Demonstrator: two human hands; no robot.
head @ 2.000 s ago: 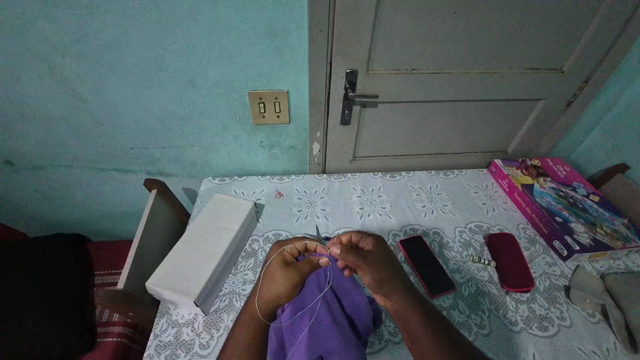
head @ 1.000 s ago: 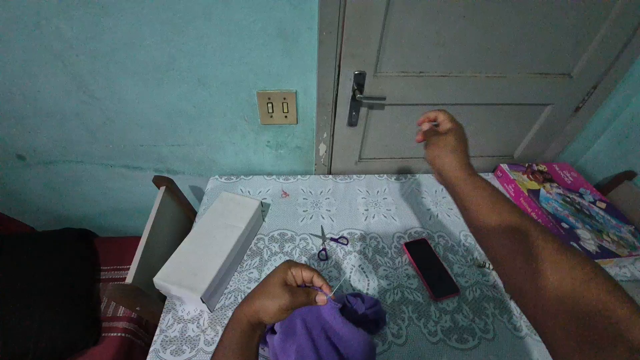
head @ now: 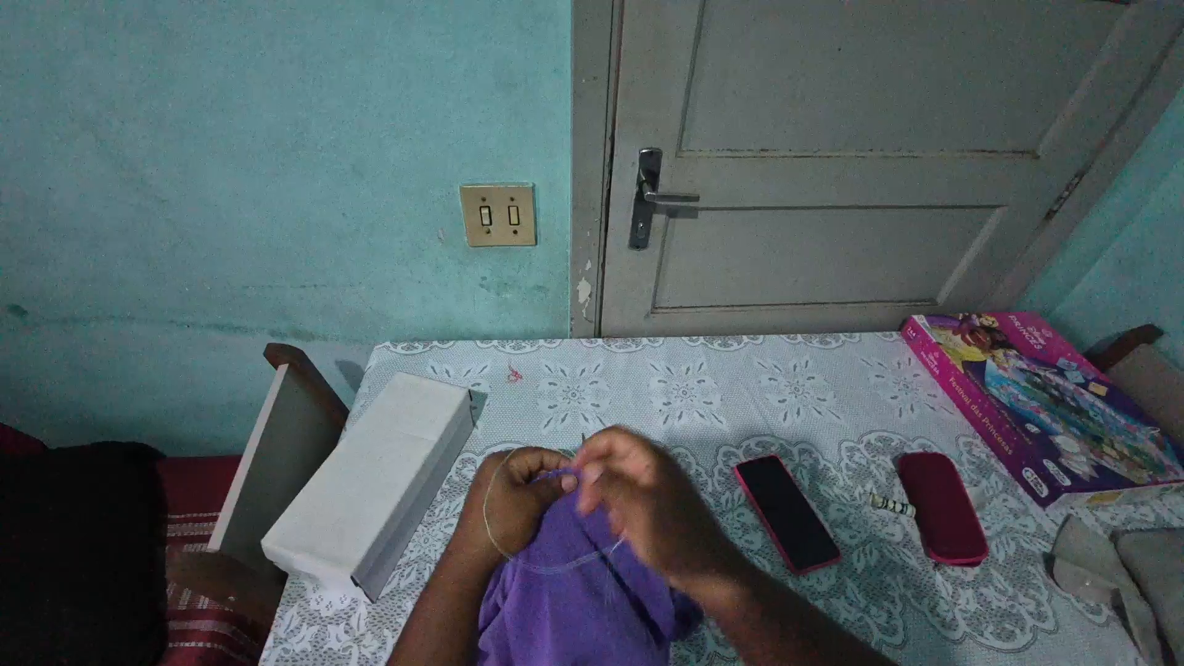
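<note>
Purple fabric [head: 564, 592] hangs below my two hands at the near edge of the table. My left hand [head: 523, 495] pinches the fabric's upper edge between thumb and fingers. Close on its right, my right hand [head: 634, 504] has its fingertips at the same edge; whether they grip a needle or the fabric is too small to tell. A pale thread [head: 488, 518] loops over my left hand and across the front of the fabric. Only a dark tip shows behind my hands, where the scissors are mostly hidden.
A long white box [head: 370, 481] lies left on the lace tablecloth [head: 684, 393]. To the right are a smartphone [head: 786, 513], a dark red case [head: 942, 509] with a small patterned roll beside it, and a board game box [head: 1064, 407]. Chairs [head: 301, 444] flank the table.
My right hand, raised out toward the door one second ago, is back beside my left hand at the fabric. The scissors seen then are now mostly covered by my hands.
</note>
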